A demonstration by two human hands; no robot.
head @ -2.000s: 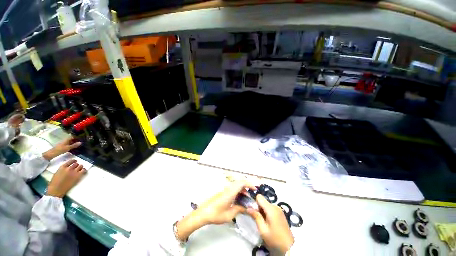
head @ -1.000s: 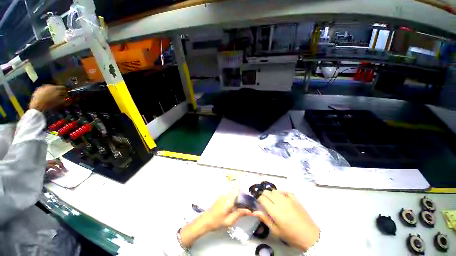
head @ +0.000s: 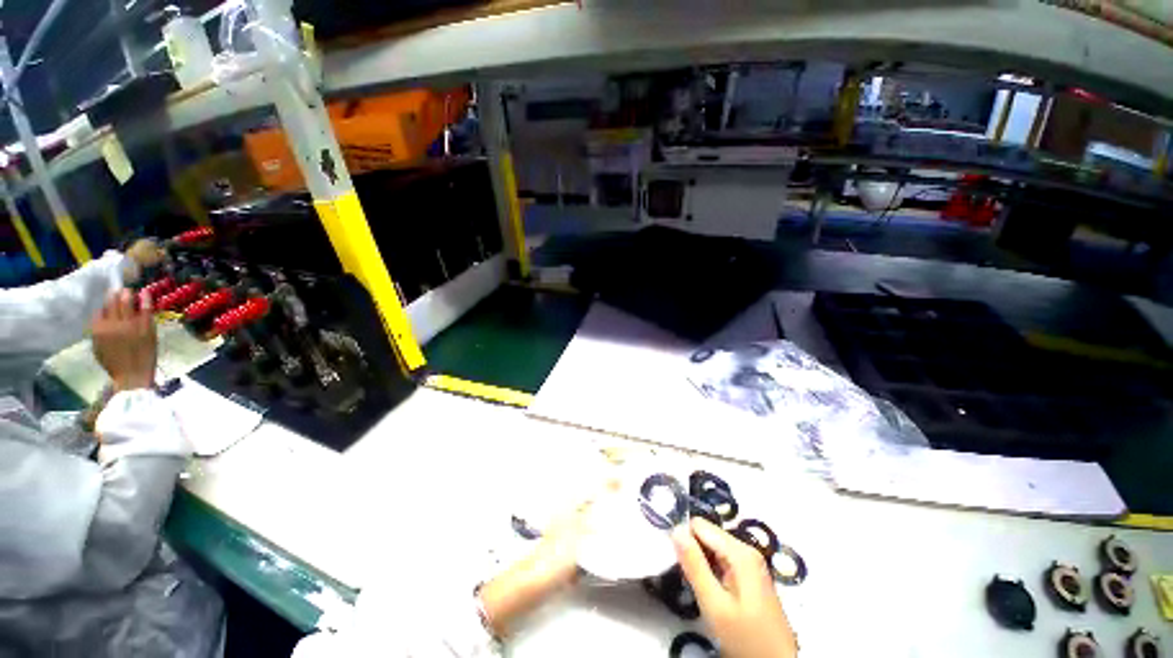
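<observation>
My left hand, partly blurred, holds a whitish, see-through piece that looks like a plastic bag. My right hand pinches a black ring at its lower right edge, beside and partly over the bag. The ring's open centre shows. Several loose black rings lie on the bench just behind and around my right hand; some overlap, and some are partly hidden by the hands. A small dark sliver lies left of my hands.
Round units and a solid black disc stand at the right. A crumpled clear bag lies on the white board, near a black compartment tray. At left, a neighbour's hands are at the red-handled fixture.
My hands have moved apart from around a dark piece; a single ring now shows raised in my right fingers. The neighbour's lower hand has risen to the red handles.
</observation>
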